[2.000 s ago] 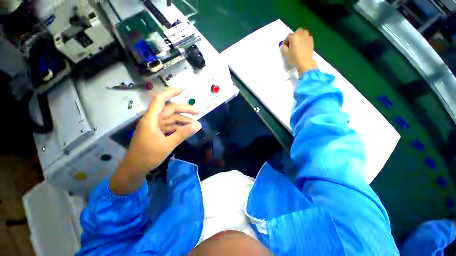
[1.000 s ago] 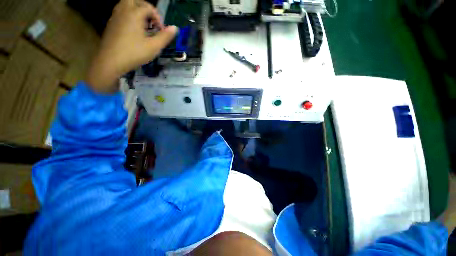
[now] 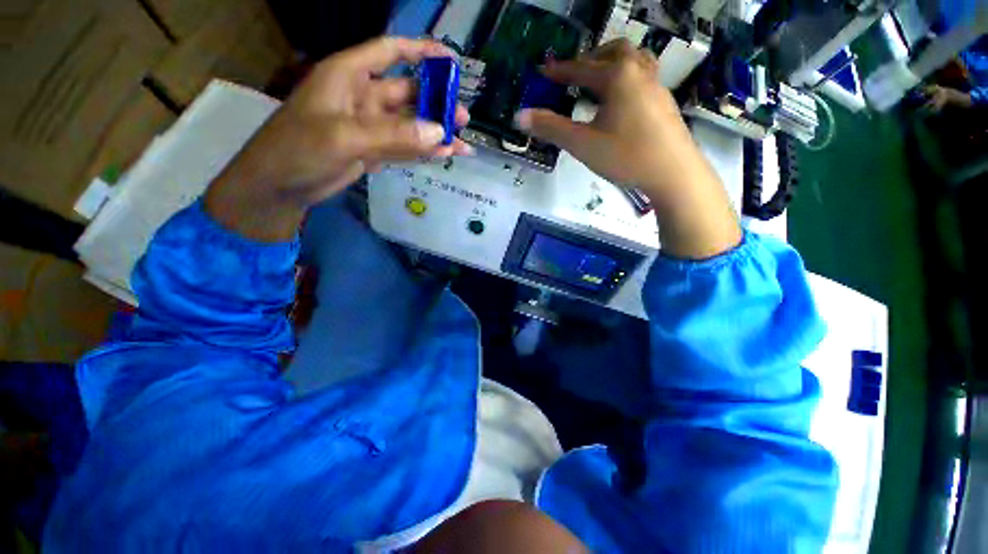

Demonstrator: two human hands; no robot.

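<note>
My left hand (image 3: 325, 128) holds a deep-blue plastic housing (image 3: 438, 100) upright between thumb and fingers, in the air just left of the left fixture. My right hand (image 3: 628, 117) reaches over the left fixture (image 3: 501, 81). Its thumb and forefinger grip a second blue housing (image 3: 542, 95) at the fixture's front. Whether this part is seated or raised cannot be told. The two parts are apart.
The touch screen (image 3: 571, 260) is on the machine's front panel, with a yellow button (image 3: 416, 206) to its left. A black cable chain (image 3: 769, 179) is at right. The white board (image 3: 840, 476) bears blue parts (image 3: 865, 382). Cartons (image 3: 65, 119) stand left.
My left hand now holds a blue housing beside the left fixture. My right hand has come from the white board side to that fixture and grips another housing. The view has turned left.
</note>
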